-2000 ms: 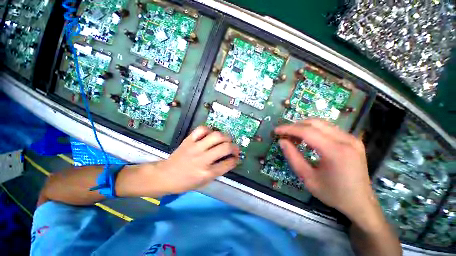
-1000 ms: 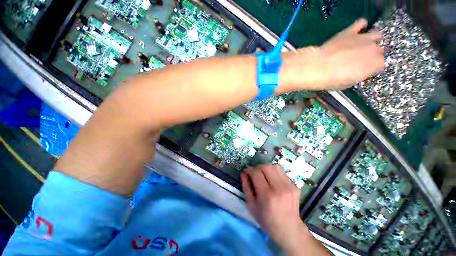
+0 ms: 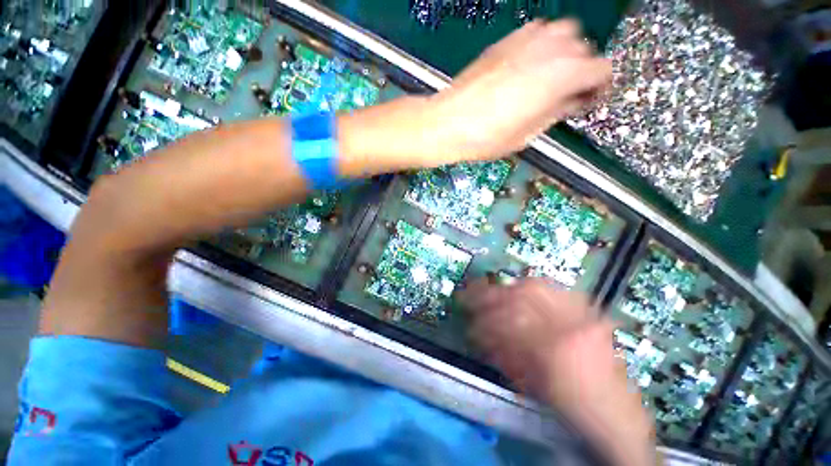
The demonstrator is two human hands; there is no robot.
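Observation:
My left hand [image 3: 528, 86], with the blue strap [image 3: 314, 148] on its wrist, is above the far rail at the left edge of the silver component pile [image 3: 679, 109]. Its fingers are bent and blurred; whether they hold a part cannot be told. My right hand [image 3: 538, 332] is strongly blurred over the near right part of the middle carrier [image 3: 492, 238] and hides a board there. Its fingertips and anything in them cannot be made out. Green circuit boards [image 3: 417, 273] lie in this carrier, left of and beyond my right hand. My left forearm crosses over the carrier at left.
A pale conveyor rail [image 3: 292, 319] runs along the near side, another [image 3: 592, 162] along the far side. More carriers with boards [image 3: 663, 287] lie to the right and far left. A dark component pile [image 3: 460, 11] is on the green bench at the top edge.
Both hands were over the boards at first. My left hand then reached across to the silver pile and has since moved back to its left edge. My right hand remains over the carrier, now more blurred.

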